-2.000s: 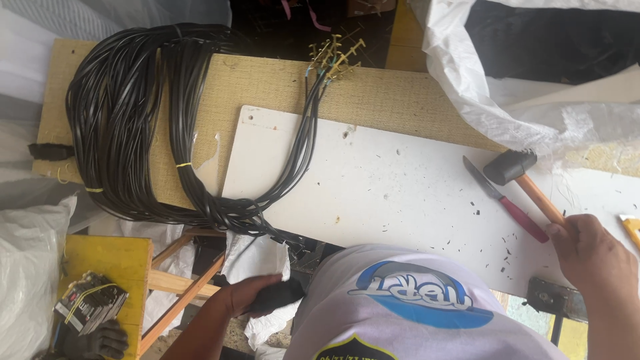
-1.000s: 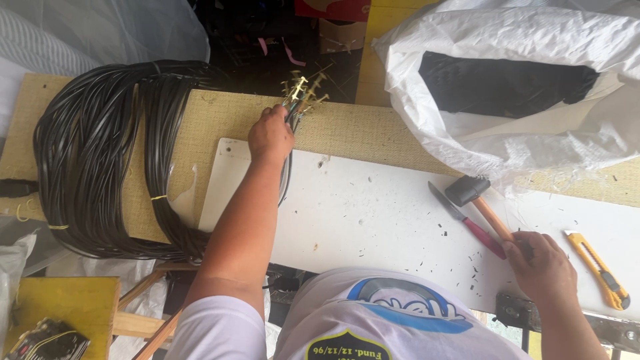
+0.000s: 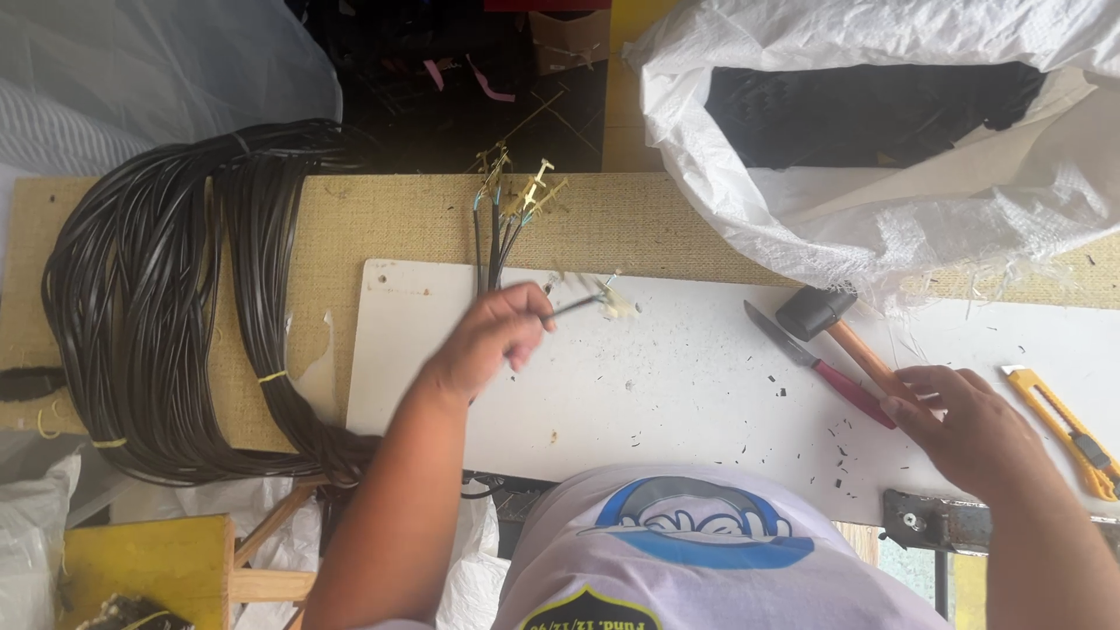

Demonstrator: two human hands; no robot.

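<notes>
My left hand [image 3: 499,337] holds one black cable [image 3: 575,307] over the white board [image 3: 420,350]; its blurred end points right and carries a pale tip. Behind the hand, other cable ends with brass terminals [image 3: 535,185] and blue wires reach up over the bench edge. A large coiled bundle of black cables [image 3: 140,324], tied with yellow bands, lies at the left. At the right, my right hand [image 3: 958,420] grips the wooden handle of a rubber mallet [image 3: 815,311]. Left of the mallet is a knife with a red handle [image 3: 853,394].
A yellow snap-off utility knife [image 3: 1063,433] lies at the right. An open white woven sack [image 3: 726,184] with black contents stands at the back right. Small black scraps dot the board. A metal bracket [image 3: 936,521] is at the front edge, and a yellow surface [image 3: 144,560] at lower left.
My left hand has moved from low beside my body to the cable ends, and now one cable is drawn out to the right. My right hand stays on the mallet handle.
</notes>
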